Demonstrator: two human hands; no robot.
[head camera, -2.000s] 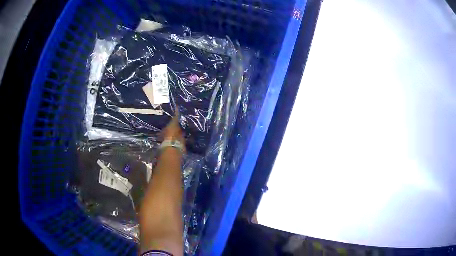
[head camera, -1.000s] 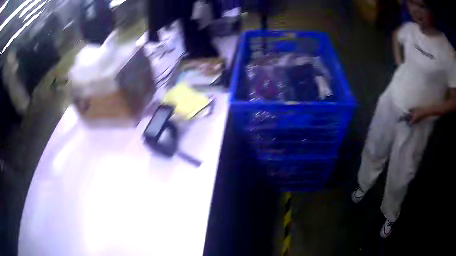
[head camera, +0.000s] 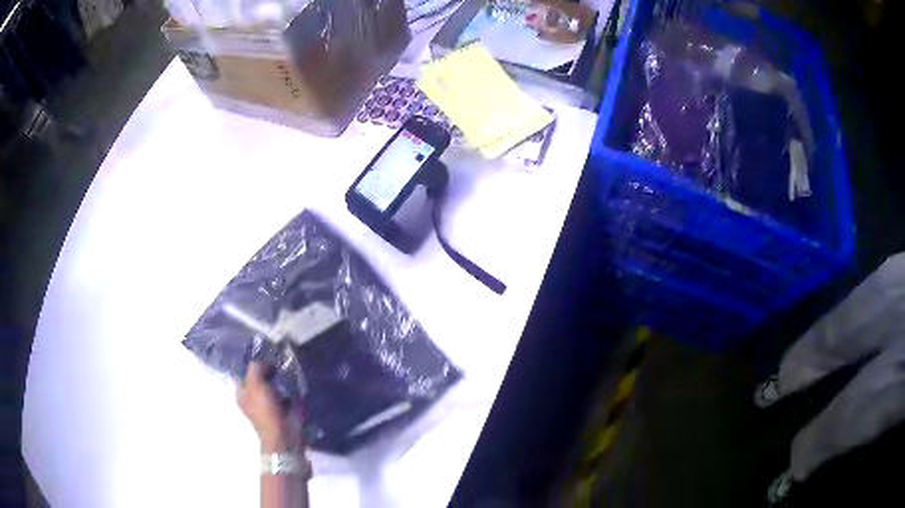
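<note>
A black bagged garment (head camera: 372, 362) in glossy clear plastic is over the near part of the white table, with pale tags on it. My left hand (head camera: 266, 409), with a pale band at the wrist, reaches up from the bottom edge and holds the bag at its near left side. The fingers are partly hidden by the bag and blurred. I cannot tell how much of the bag touches the table. My right hand is not in view.
A handheld scanner (head camera: 399, 179) with trailing strap lies beyond the bag. Yellow paper (head camera: 486, 97) lies on sticker sheets (head camera: 389, 103), beside a cardboard box (head camera: 298, 74) and shallow tray (head camera: 526, 40). A blue crate (head camera: 729, 228) with bagged garments stands right; a person's legs (head camera: 853, 342) show.
The view has swung from the left crate to the table. One second ago no hand or bag showed there; now my left hand holds a black bagged garment over it.
</note>
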